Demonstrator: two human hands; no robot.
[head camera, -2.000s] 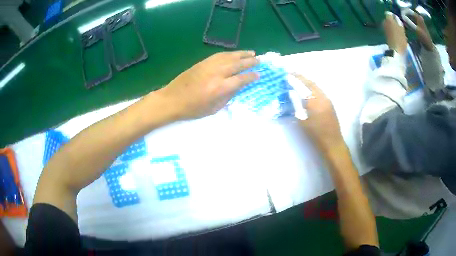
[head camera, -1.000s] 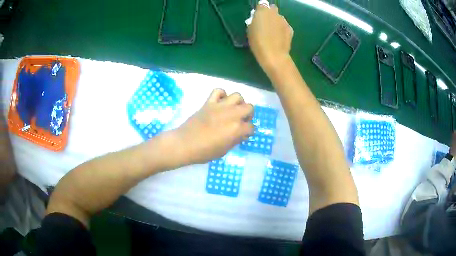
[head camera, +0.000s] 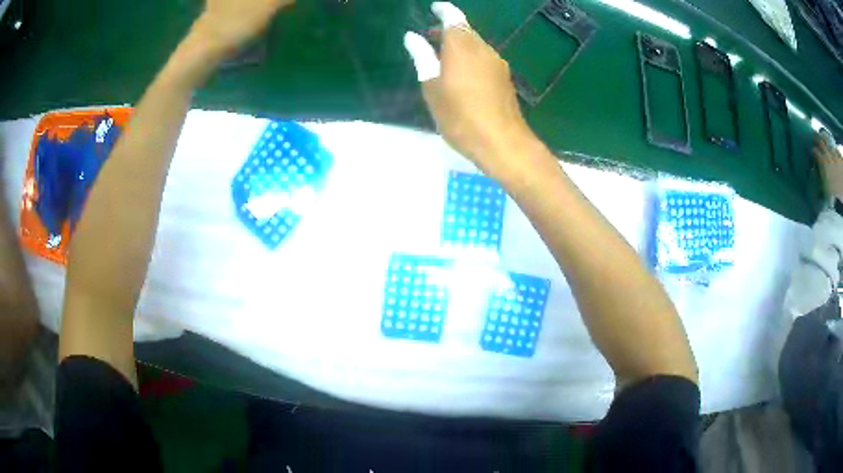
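My left hand (head camera: 238, 20) is over the green belt at the top edge, partly cut off; its fingers are not clear. A dark frame edge (head camera: 245, 54) shows just below it. My right hand (head camera: 467, 83) is over the belt at top centre, with white finger cots on thumb and forefinger, which are apart. No thing shows between them. A black phone frame (head camera: 545, 46) lies just right of this hand. Three loose blue dotted adhesive sheets (head camera: 416, 297) lie on the white mat, and more dotted sheets (head camera: 280, 177) lie further left.
An orange tray (head camera: 37, 217) with dark blue pieces is at far left, partly behind my left forearm. A bagged stack of dotted sheets (head camera: 695, 226) is at right. More black frames (head camera: 664, 92) lie on the green belt (head camera: 370, 69). A neighbour's hand and sleeve (head camera: 818, 254) are at far right.
My left hand has moved from above the sheets up to the belt at upper left. My right hand has shifted slightly down and left. The frames on the belt have moved left.
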